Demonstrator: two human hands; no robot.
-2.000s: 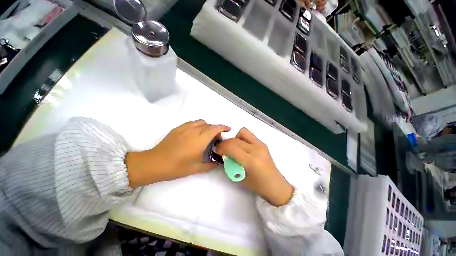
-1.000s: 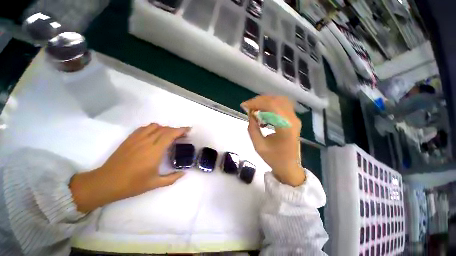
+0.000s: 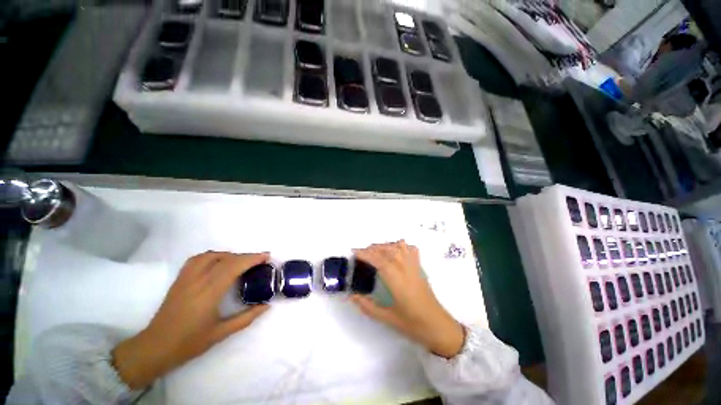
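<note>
Several black glossy watch bodies [image 3: 297, 278] stand side by side in a short row over the white mat. My left hand [image 3: 183, 312] has thumb and forefinger around the leftmost watch body [image 3: 258, 284]. My right hand [image 3: 411, 299] has thumb and fingers around the rightmost watch body [image 3: 364, 276]. The row lies between both hands; whether it is lifted off the mat I cannot tell. The green hand tool is not visible.
A foam tray [image 3: 300, 126] with watch bodies in some pockets lies beyond the white mat [image 3: 316, 356]. A dispenser bottle [image 3: 99, 225] with a shiny top is at left. A dense foam tray [image 3: 545, 261] is at right. Small bits [image 3: 454, 251] lie at the mat's upper right.
The view has swung toward the right. My right hand has come down from above the mat's far edge to the row's right end. The green tool it held no longer shows.
</note>
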